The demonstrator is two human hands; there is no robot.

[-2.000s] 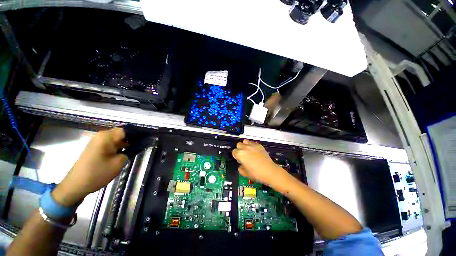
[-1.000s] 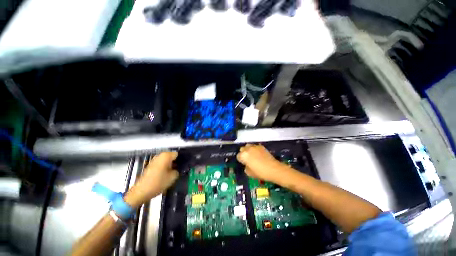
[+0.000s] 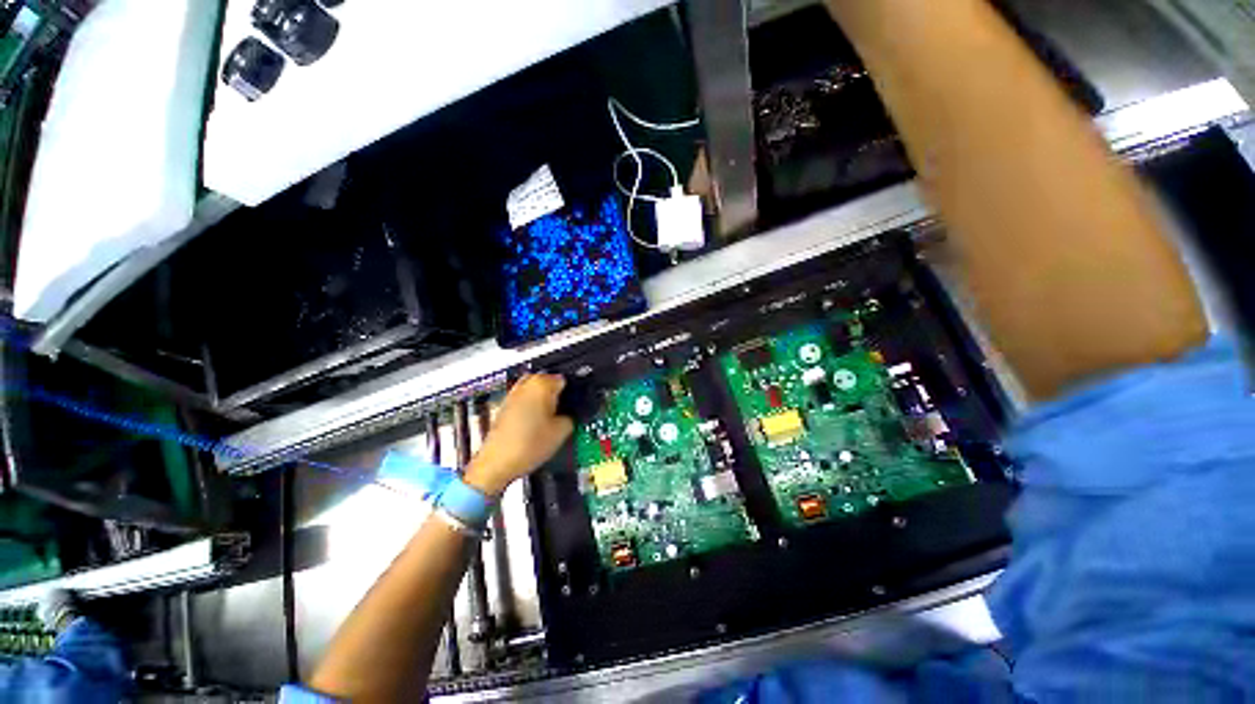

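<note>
The black carrier (image 3: 661, 598) lies on the conveyor and holds two green circuit boards side by side, the left board (image 3: 661, 502) and the right board (image 3: 860, 461). Both bear yellow, white and orange parts. My left hand (image 3: 527, 429), bare, with a light blue band at the wrist, has its fingers curled on the carrier's upper left edge. My right forearm reaches up past the right board to the top edge of the picture. My right hand is cut off by that edge.
A black bin of blue components (image 3: 567, 275) stands behind the rail (image 3: 413, 378), beside a white plug adapter (image 3: 679, 222). Dark bins flank it. Above is white foam (image 3: 413, 69) with black cylinders (image 3: 296, 30). Another person's gloved hand (image 3: 59, 608) shows at lower left.
My right hand has left the carrier's top edge and gone up out of the picture. My left hand stays at the carrier's left edge. The view has turned and tilted.
</note>
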